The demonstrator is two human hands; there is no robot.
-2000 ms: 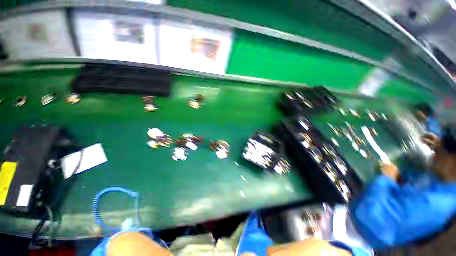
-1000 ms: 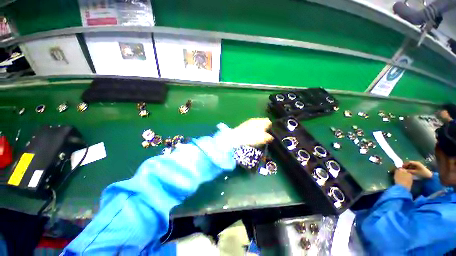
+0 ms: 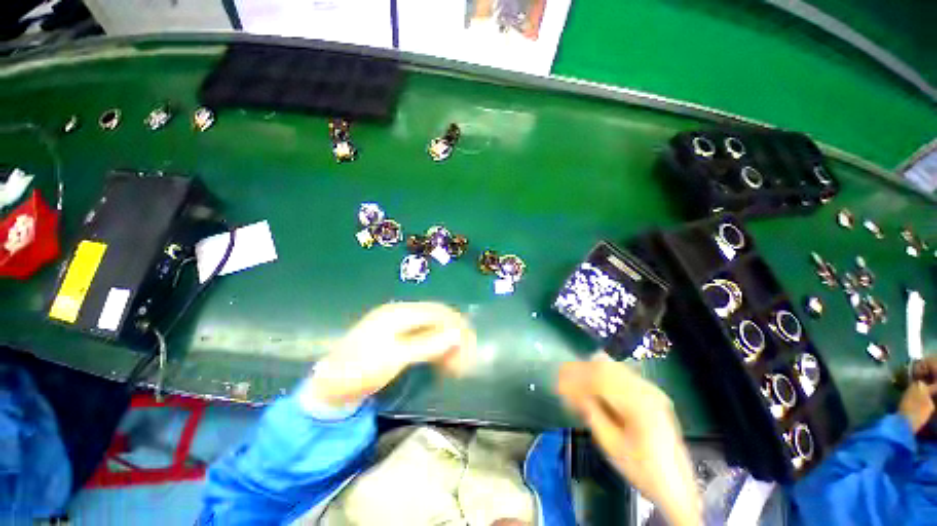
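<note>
My left hand [image 3: 401, 347] is blurred over the green surface, left of centre, fingers curled. My right hand [image 3: 616, 406] is blurred near the front edge, below the dish. I cannot tell whether either hand holds anything. A small black dish [image 3: 633, 269] full of white bits stands tilted in view between the right hand and a long black pocket tray [image 3: 709, 354], which holds several silvery rings [image 3: 750, 337]. Small round modules [image 3: 438, 242] with copper-brown and white parts lie in clusters beyond my hands. Another module [image 3: 654, 344] lies against the dish's lower right side.
A black box [image 3: 128, 247] with yellow and white stickers and a cable is at left beside a paper slip [image 3: 236, 250]. A red object [image 3: 29, 236] is at far left. Black trays [image 3: 303, 82] lie at the back. A neighbour's blue sleeve [image 3: 858, 473] is at lower right.
The view has tilted down. My left arm, which reached across to the dish and pocket tray, has drawn back left towards me. My right hand has come into view.
</note>
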